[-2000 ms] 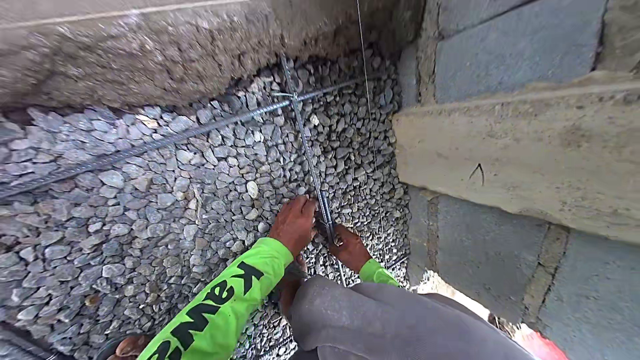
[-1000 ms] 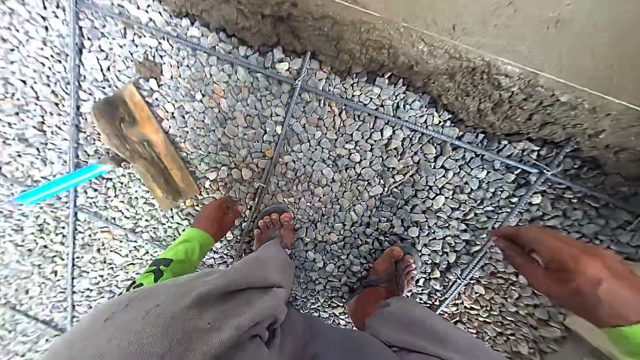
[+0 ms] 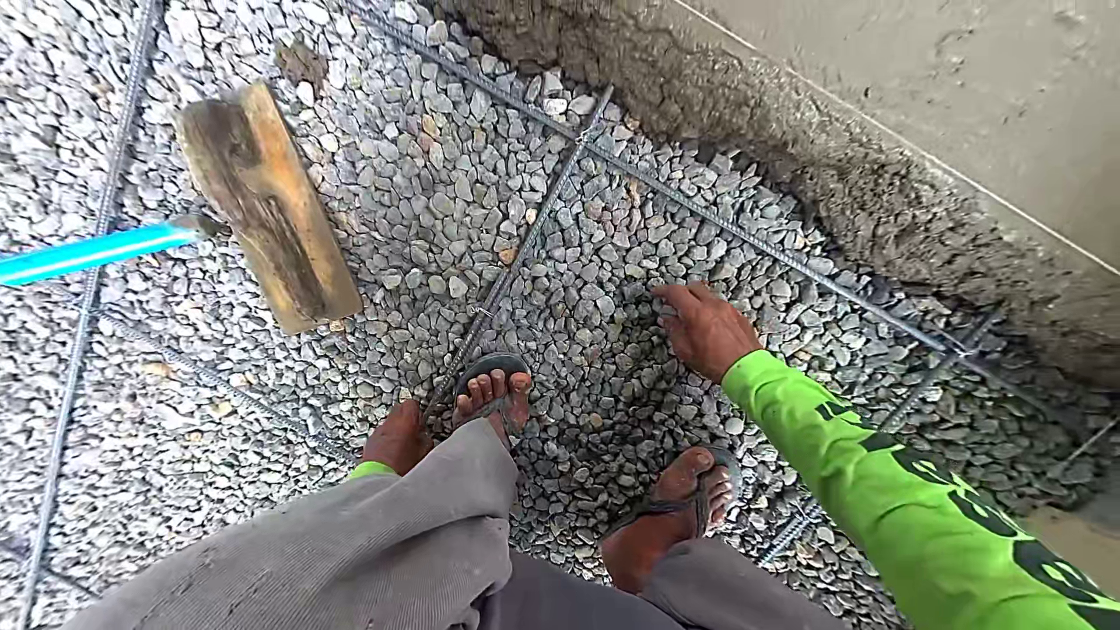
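My left hand [image 3: 399, 437] is low beside my left foot, close to the lower end of a ribbed steel rebar [image 3: 535, 229]; its fingers are partly hidden, so its grip is unclear. Over the gravel [image 3: 411, 236] my right hand [image 3: 705, 329] reaches out from a bright green sleeve, fingers apart and nothing in them. A long rebar [image 3: 744, 234] runs diagonally beyond it, crossing the first bar at a wire tie. My right foot in a flip-flop [image 3: 669, 516] stands on the stones below my right hand.
A hoe [image 3: 271, 206] with a dirty broad blade and a blue handle [image 3: 96, 250] lies on the gravel at left, across a rebar [image 3: 109, 188]. Rough mortar [image 3: 744, 114] edges a grey concrete surface [image 3: 971, 79] at upper right, with a taut string [image 3: 901, 140] along it.
The view has swung away from the block wall to the gravel and hoe. My hands, close together at a rebar two seconds ago, are apart now. My right hand has left the right-hand rebar.
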